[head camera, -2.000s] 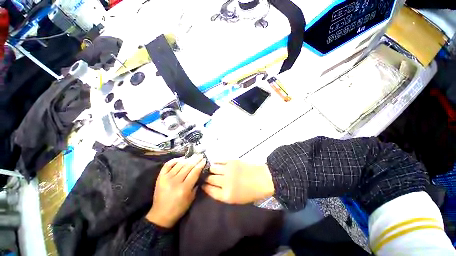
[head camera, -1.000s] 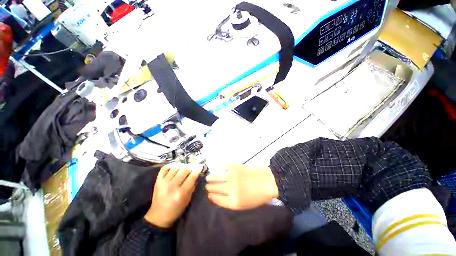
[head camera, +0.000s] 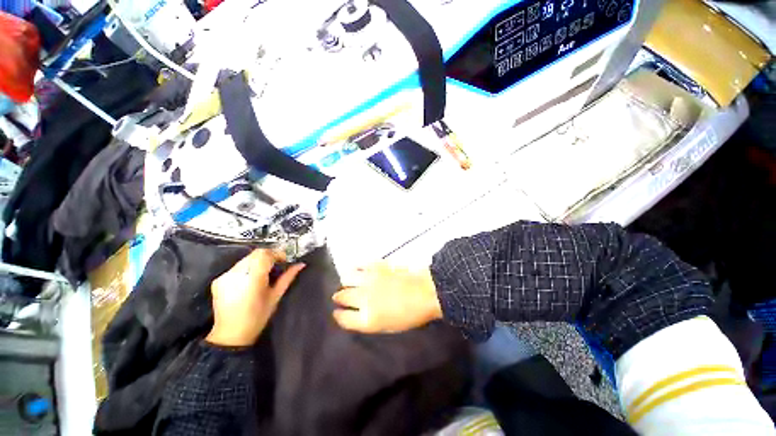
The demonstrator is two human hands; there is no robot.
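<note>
A black garment piece (head camera: 332,375) lies in front of the sewing machine (head camera: 332,64) and hangs over the table's front edge. My left hand (head camera: 247,296) rests on the cloth just left of the presser foot area (head camera: 299,243), thumb and fingers apart. My right hand (head camera: 387,298) lies on the cloth to the right of the needle area, fingers bent, their tips on the cloth; whether it pinches the cloth is unclear. The cloth's edge runs under the presser foot area. The needle itself is too small to make out.
A smartphone (head camera: 403,162) and an orange cutter-like item (head camera: 453,146) lie by the machine. Black straps (head camera: 259,136) drape over the machine head. A plastic-covered tray (head camera: 596,149) is at right. More dark cloth (head camera: 106,200) is heaped at left.
My hands have moved apart. My left hand has shifted left and opened its thumb away from the fingers. The camera view has shifted, so the machine sits further left.
</note>
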